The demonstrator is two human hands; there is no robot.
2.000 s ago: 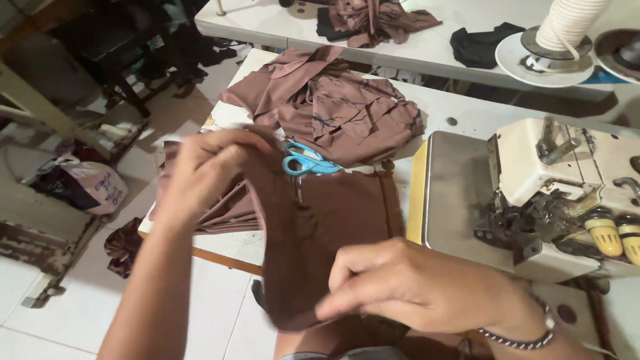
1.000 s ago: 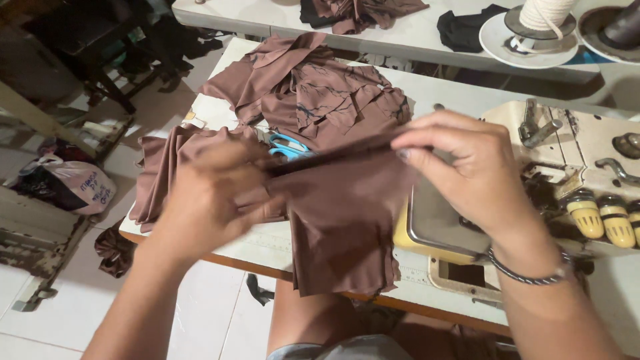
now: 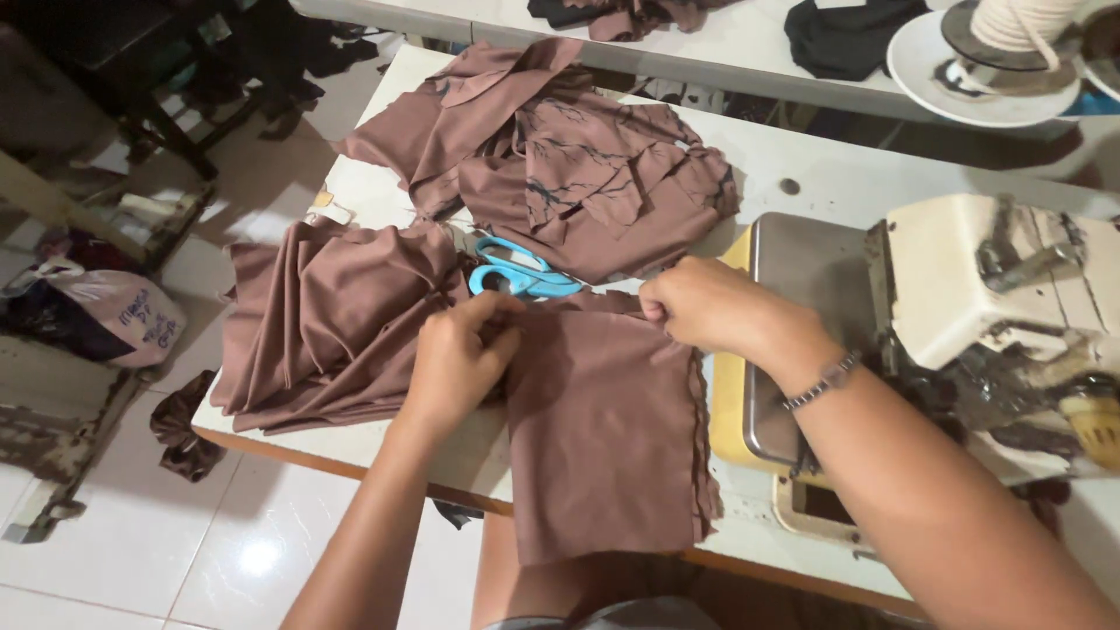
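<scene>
A folded brown fabric piece [image 3: 604,429] lies over the front edge of the white table, its lower part hanging down and its right edge layered and ragged. My left hand [image 3: 468,354] pinches its upper left corner. At the upper right corner, my right hand [image 3: 717,302] grips the same piece with curled fingers. Light-blue-handled scissors [image 3: 525,276] lie just beyond the cloth, between the hands; their blades are hidden. A draped stack of brown fabric [image 3: 341,324] rests to the left. Behind the scissors is a heap of brown fabric [image 3: 595,175], partly printed with dark branching lines.
A cream sewing machine [image 3: 980,280] with a metal-topped, yellow-sided plate [image 3: 809,332] stands at the right. A second table behind holds black cloth [image 3: 844,39] and a cone of white cord [image 3: 1019,26]. On the floor at left are a plastic bag [image 3: 122,315] and a dark cloth scrap [image 3: 185,433].
The brown piece, held up and partly folded over a second ago, now lies flatter over the table edge. Both hands have lowered to its upper corners.
</scene>
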